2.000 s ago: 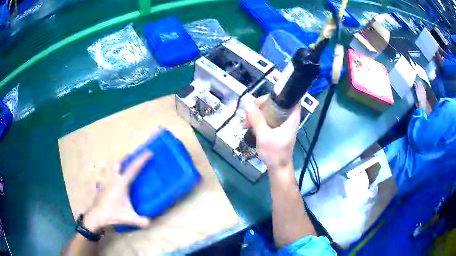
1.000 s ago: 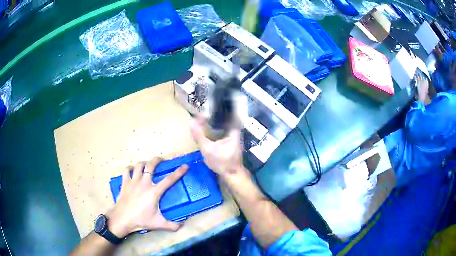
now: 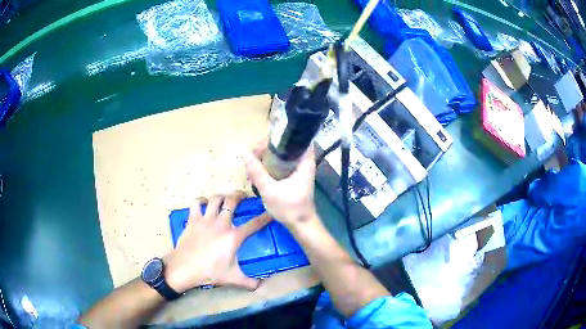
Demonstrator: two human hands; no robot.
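Note:
A blue plastic housing (image 3: pixel 260 247) lies flat on the cardboard mat (image 3: pixel 151 167), recessed panels up. My left hand (image 3: pixel 215 247) is spread over its left part, thumb along the near edge, pressing on it. My right hand (image 3: pixel 286 189) is closed around the lower body of the black and pale electric screwdriver (image 3: pixel 299 125), upright above the housing's far edge. The driver's tip is hidden by my right hand. Small dark specks dot the mat.
Two screw feeders (image 3: pixel 369 164) stand right of the mat, with the black cord (image 3: pixel 345 186) hanging before them. Stacked blue housings (image 3: pixel 430 77), a red-pink tin (image 3: pixel 503 119), an open carton (image 3: pixel 491 257) and a neighbouring worker's blue sleeve (image 3: pixel 546 205) are at right.
Since two seconds ago the housing has been laid flat under my left hand. My right hand has brought the screwdriver left from the feeders to the housing. The camera view has shifted.

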